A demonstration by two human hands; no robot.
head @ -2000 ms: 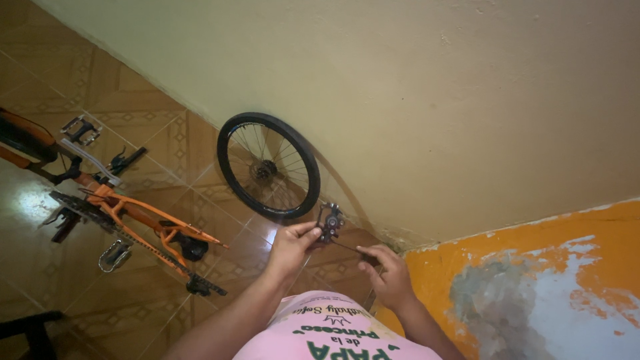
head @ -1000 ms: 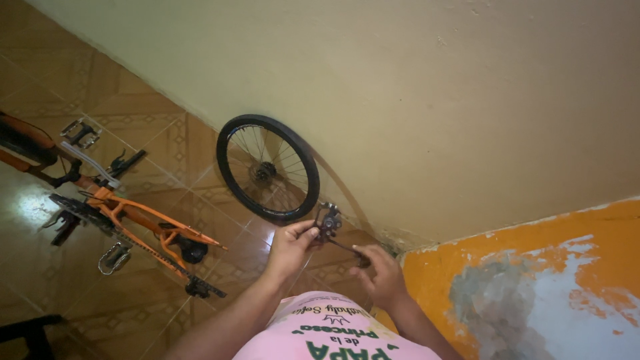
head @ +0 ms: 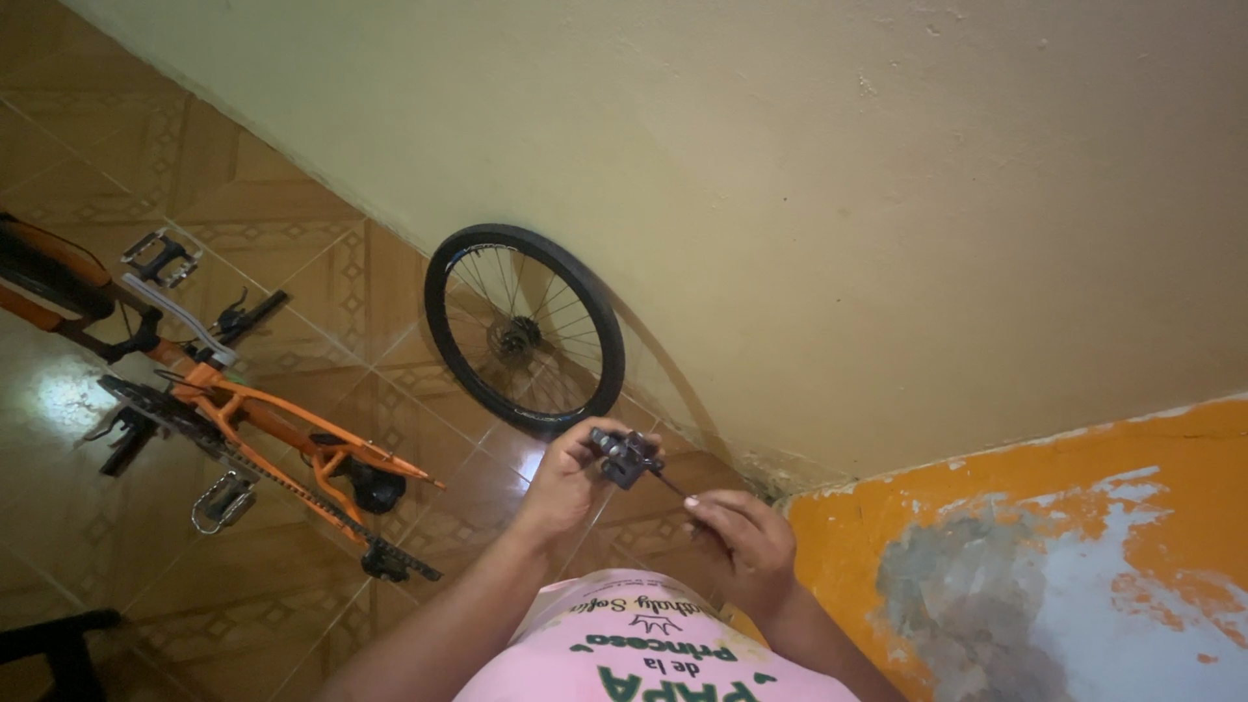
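Note:
In front of my pink shirt, my left hand (head: 575, 483) holds a small dark metal bicycle part (head: 626, 458), which looks like a disc brake caliper. Its fingers wrap the part's left and far sides. My right hand (head: 749, 546) pinches a thin dark rod (head: 671, 484) that reaches up to the part's right side. Whether this rod is a hex key or another tool is too small to tell. The rod's far tip is hidden against the part.
A bicycle wheel (head: 611, 390) with a cassette leans on the beige wall, just beyond my left hand. At left an orange bicycle frame (head: 263, 414) stands upside down on the tiled floor, with pedals and chain. A black object (head: 58, 634) lies at lower left. An orange wall with peeling paint (head: 848, 517) is at right.
The part in my left hand has turned and sits slightly lower against my fingers. My right hand has shifted a little while still holding the rod.

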